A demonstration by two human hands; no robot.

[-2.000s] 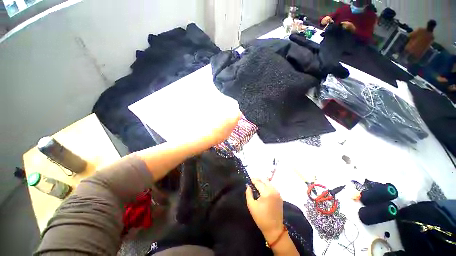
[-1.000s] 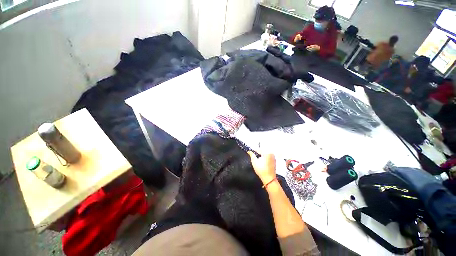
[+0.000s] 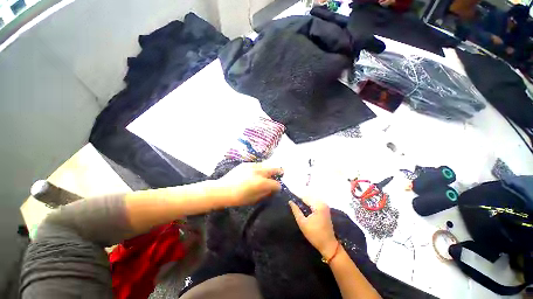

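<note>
The black nubby garment piece (image 3: 280,239) lies over my lap and the white table's edge. My right hand (image 3: 314,223), with a red cord at the wrist, pinches the garment's dark, light-specked edge strip. My left hand (image 3: 257,184) is at the same edge, up and to the left of my right hand, its fingers bent close together. I cannot make out a needle or thread at its fingertips. A maroon and white striped bundle (image 3: 266,133) with a blue band lies just beyond my left hand.
On the white table (image 3: 187,125) are dark textured cloth (image 3: 298,76), a plastic-wrapped bundle (image 3: 424,82), orange-handled scissors (image 3: 371,198) on speckled beads (image 3: 377,219), two black thread cones (image 3: 432,190), a pale ring (image 3: 445,244) and a black bag (image 3: 488,213). A bottle (image 3: 55,195) stands left.
My left arm reached over the striped bundle two seconds ago, was out of view one second ago, and is now back at the garment edge. My right hand keeps its pinch. The view has shifted.
</note>
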